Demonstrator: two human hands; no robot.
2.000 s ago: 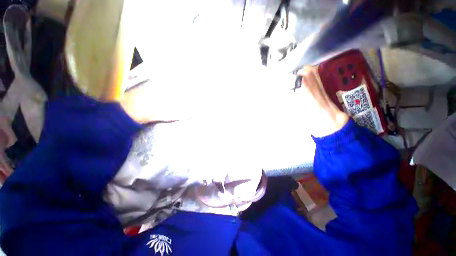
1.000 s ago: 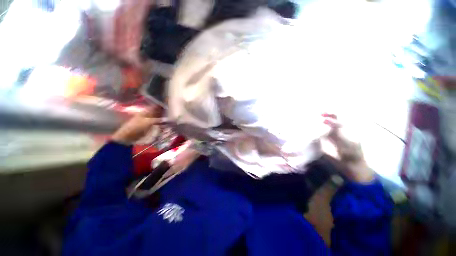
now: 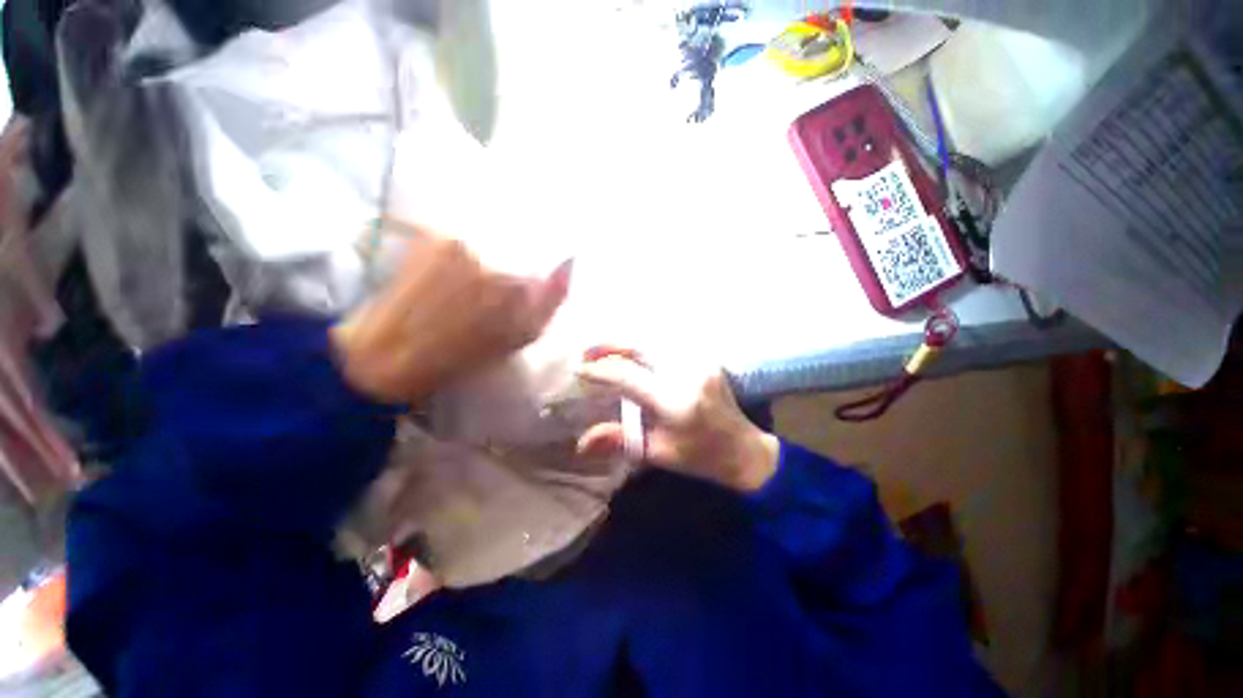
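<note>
A light grey garment piece (image 3: 504, 511) lies in front of my body and hangs over the table edge. More pale cloth (image 3: 293, 150) is heaped at the upper left, partly bleached by the light. My left hand (image 3: 443, 314) is over the cloth, slightly blurred, with its fingers curled; whether it grips anything is unclear. My right hand (image 3: 682, 420) is at the table's front edge, with a small whitish strip (image 3: 631, 427) between thumb and fingers, beside the garment piece.
A dark red smartphone (image 3: 879, 205) with a QR-code card lies on the table (image 3: 736, 273), its lanyard (image 3: 893, 386) over the edge. A yellow coil (image 3: 814, 49) and dark tangled keys (image 3: 705, 55) lie behind. A printed sheet (image 3: 1138, 205) hangs at right. Pink cloth (image 3: 30, 368) is far left.
The view has swung back toward the table and phone. My left hand has moved from the far left onto the grey cloth; my right hand has come closer to it, now pinching a strip.
</note>
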